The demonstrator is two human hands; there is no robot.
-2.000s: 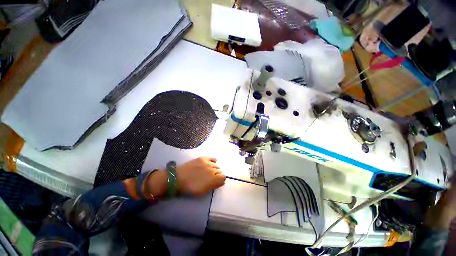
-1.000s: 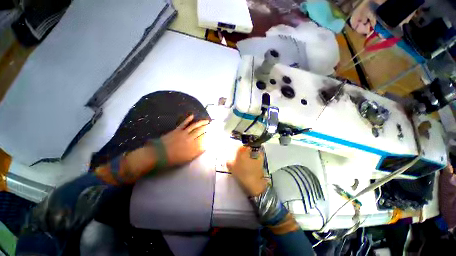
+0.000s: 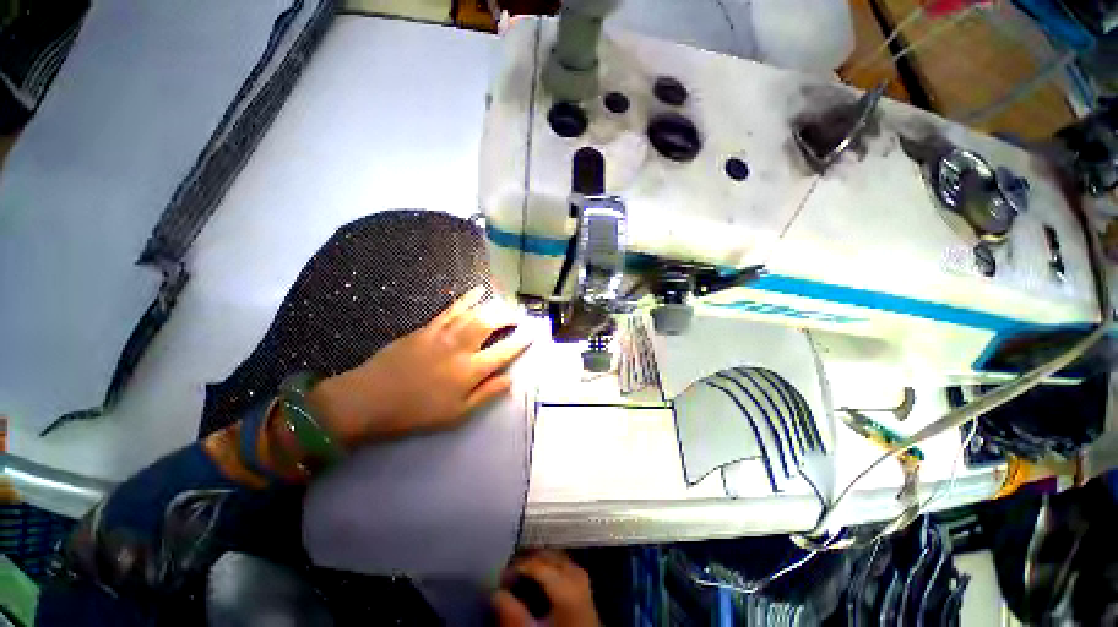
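A dark speckled panel [image 3: 368,276] lies left of the needle of the white sewing machine [image 3: 785,184]. A pale panel [image 3: 417,502] lies along its near side and hangs over the table edge. My left hand [image 3: 423,374] lies flat with fingers apart on the panels, fingertips beside the presser foot area, which is lost in glare. My right hand [image 3: 552,590] is below the table edge, cut off by the bottom of the picture, at the hanging end of the pale panel; its grip cannot be made out.
A large stack of pale panels [image 3: 86,208] lies at the left. Right of the needle are a striped curved piece [image 3: 748,423], small snips [image 3: 885,431] and a pale cord [image 3: 944,423]. Dark layered pieces [image 3: 858,582] hang below the table at the right.
My right hand has moved from beside the needle down below the table edge. My left hand stays on the panels. The view has moved closer to the machine.
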